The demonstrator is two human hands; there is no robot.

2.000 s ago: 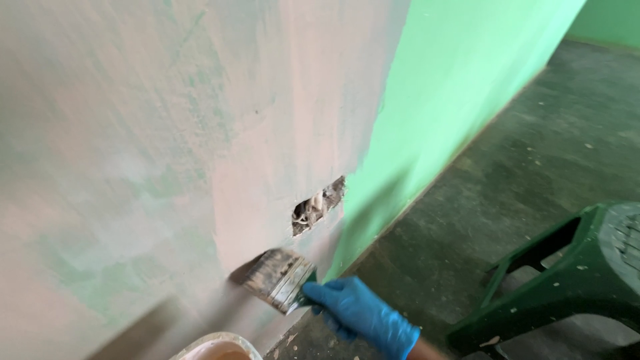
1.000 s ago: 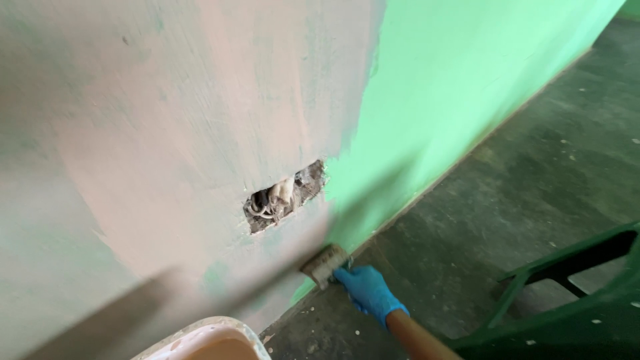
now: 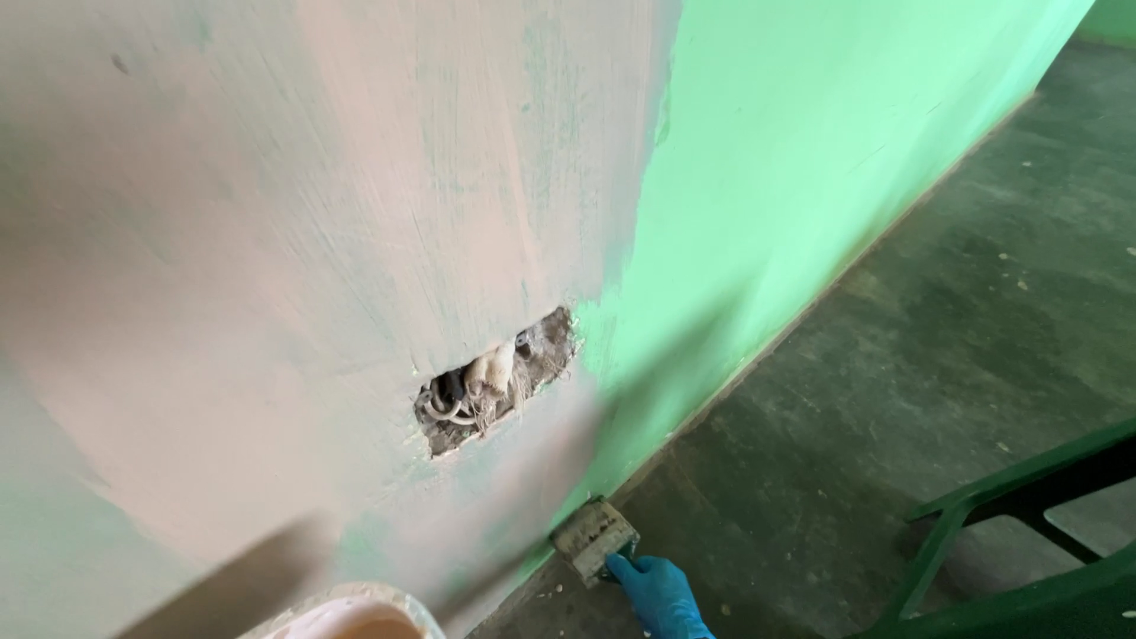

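Note:
My right hand (image 3: 661,596), in a blue glove, grips a wide paintbrush (image 3: 593,538) low down, where the wall meets the floor. The bristle end lies against the bottom of the wall, below and right of a rough rectangular hole (image 3: 497,382) with wires and pale material inside. Thin pinkish paint (image 3: 266,373) covers the left part of the wall, with green showing through. Bright green paint (image 3: 781,177) covers the right part. The rim of a paint container (image 3: 404,602) shows at the bottom edge, with pinkish paint inside. My left hand is out of view.
A dark green plastic piece of furniture (image 3: 941,541) with open legs stands at the lower right. The dark, paint-spotted floor (image 3: 941,337) runs along the wall's base toward the upper right. Shadows fall across the lower wall.
My right hand has moved the brush from the wall just below the hole down to the wall's bottom edge. The view has shifted somewhat.

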